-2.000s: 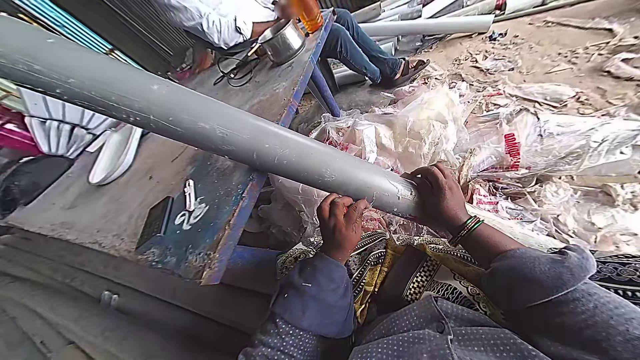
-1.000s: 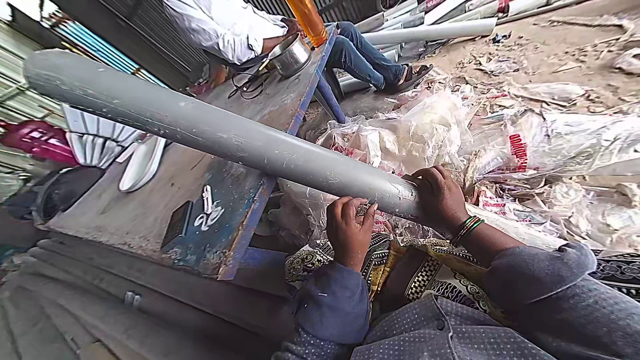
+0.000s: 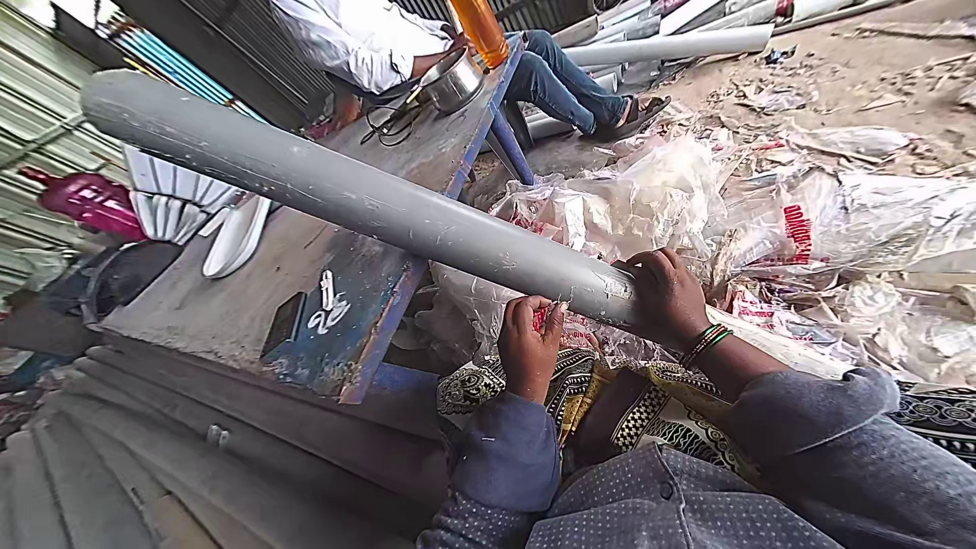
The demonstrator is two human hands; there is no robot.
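A long grey plastic pipe (image 3: pixel 358 191) runs from the upper left, across the table's edge, down to my hands. My right hand (image 3: pixel 667 297) is closed around its near end and hides that end. Just below the pipe, my left hand (image 3: pixel 530 339) is raised with thumb and fingertips close together; whether a small bit is pinched between them cannot be told. A whitish scuffed patch shows on the pipe beside my right hand. Patterned yellow and black cloth (image 3: pixel 633 412) lies over my lap under both hands.
The worn table (image 3: pixel 191 313) holds a dark flat object (image 3: pixel 284 324), a white clip-like item (image 3: pixel 328 290), a metal pot (image 3: pixel 451 80) and an orange bottle (image 3: pixel 480 30). A person (image 3: pixel 557 76) sits beyond. Crumpled plastic wrapping (image 3: pixel 633 198) covers the ground at right; long grey lengths (image 3: pixel 191 457) lie lower left.
My left hand has come off the pipe's underside, its thumb and fingertips now together just below it. My right hand stays on the near end. The view has shifted, showing more at the left.
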